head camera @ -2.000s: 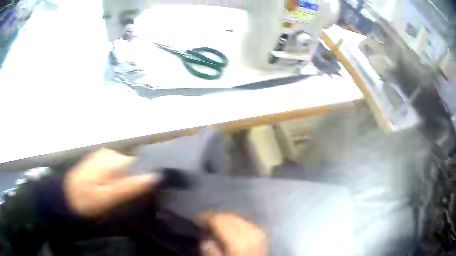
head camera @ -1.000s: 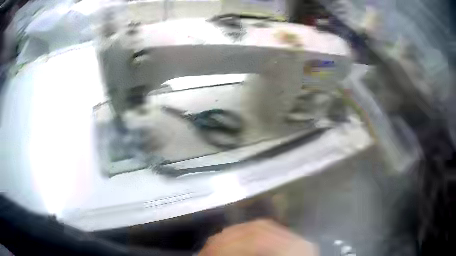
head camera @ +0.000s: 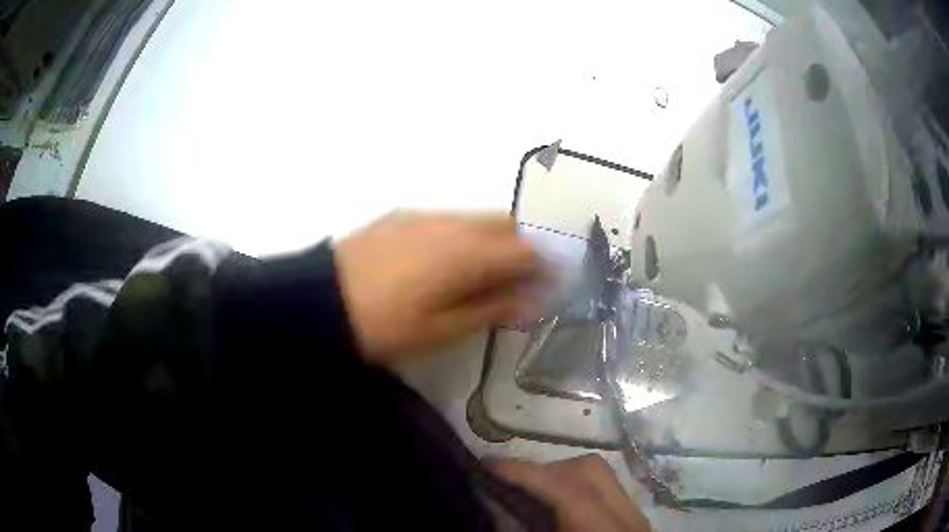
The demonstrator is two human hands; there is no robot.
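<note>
The off-white sewing machine head (head camera: 832, 187), with a blue JUKI label, fills the right side. The presser foot and needle area (head camera: 612, 281) is left of it, above the silver needle plate (head camera: 650, 338). My left hand (head camera: 437, 281) is blurred; its fingertips are beside the foot, by a small pale blurred patch. I cannot tell if they grip anything. A thin dark strip (head camera: 627, 424) runs from the foot towards the front edge. My right hand (head camera: 572, 494) is low at the bottom edge, partly hidden by my dark sleeve, its fingertips unclear.
The white table (head camera: 312, 114) extends to the left and back. Looped scissor handles (head camera: 822, 400) lie on the bed at the right, below the head. A dark strip (head camera: 832, 488) and ruler marks run along the table's front edge at the lower right.
The view has swung left and closer to the needle area. My left hand has come into view beside the foot. One hand remains low at the bottom edge; the grey cloth seen earlier is out of view.
</note>
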